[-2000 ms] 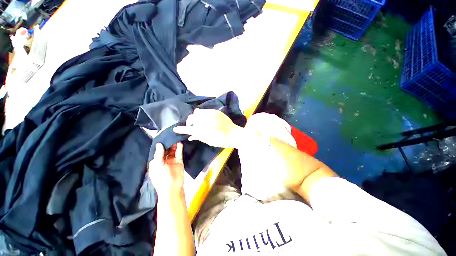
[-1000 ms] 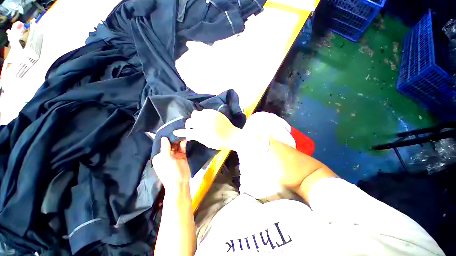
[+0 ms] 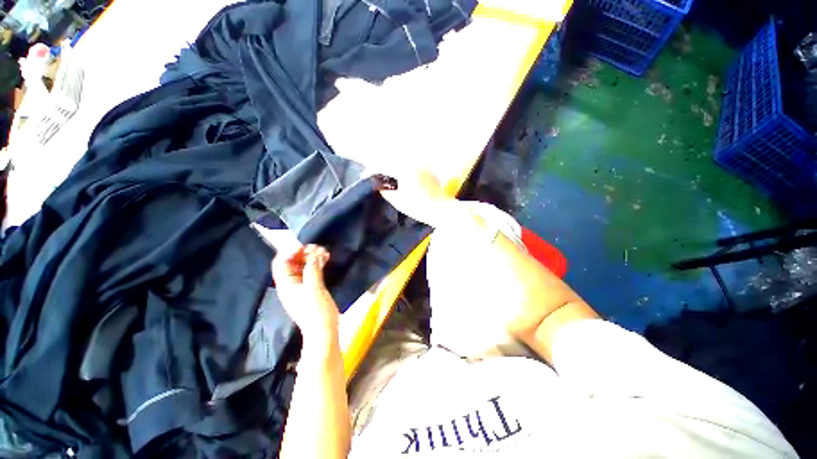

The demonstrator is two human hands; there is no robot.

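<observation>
A large heap of dark navy garment cloth (image 3: 170, 206) covers the near left of the table. My left hand (image 3: 303, 269) has its fingers closed on the cloth's near edge, beside a small whitish patch. My right hand (image 3: 403, 190) is farther right, its fingers on the far end of a folded navy edge (image 3: 336, 213). The edge runs between my two hands. A greyer fabric patch (image 3: 300, 190) lies just beyond the fold. A very small dark thing shows at my right fingertips; I cannot tell what it is. My right hand is overexposed.
The white table has a yellow-orange edge (image 3: 512, 99) on its right side. Blue crates (image 3: 638, 34) stand on the green and blue floor, with a dark metal stand (image 3: 743, 244) nearer. A red thing (image 3: 544, 254) is beside my right arm. A white basket (image 3: 64, 106) is at the far left.
My right hand has moved away from my left, up and to the right, and the folded edge is now stretched between them. My left hand stays near the same place.
</observation>
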